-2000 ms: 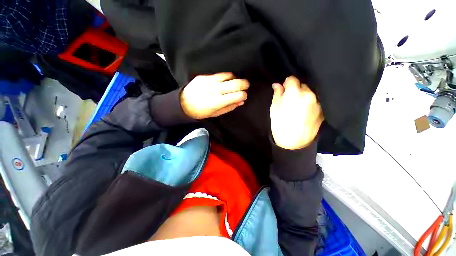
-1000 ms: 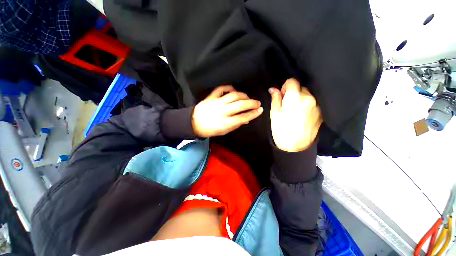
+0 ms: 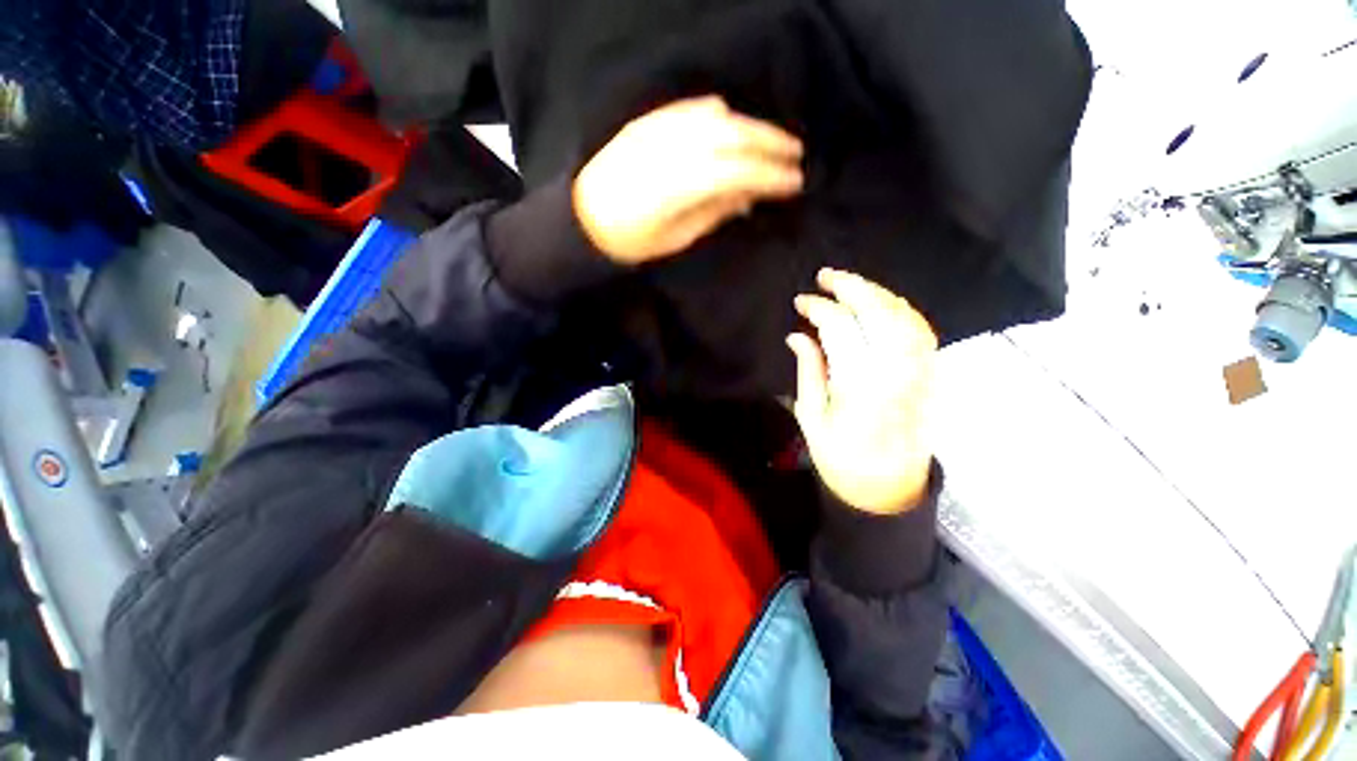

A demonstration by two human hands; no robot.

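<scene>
A large matte black garment (image 3: 953, 164) lies over the white machine table and hangs down across my lap. My left hand (image 3: 685, 179) is on the upper middle of the cloth, back up, fingers pointing right; whether it grips any cloth is hidden. My right hand (image 3: 866, 390) is lower and to the right, at the lower part of the garment, with its thumb and fingers apart. I see no cloth held in it. The sewing machine's needle area (image 3: 1265, 216) is at the right, away from both hands.
A small brown square (image 3: 1244, 381) and a grey knob (image 3: 1292, 309) are at the right. Scissors (image 3: 1295, 706) lie at the lower right table edge. Blue crates stand at left (image 3: 339, 305) and below the table (image 3: 997, 684). A red stool (image 3: 313, 161) is upper left.
My left hand has moved up over the cloth. My right hand has moved down with its fingers spread. The garment's lower right edge has shifted up, uncovering more white table.
</scene>
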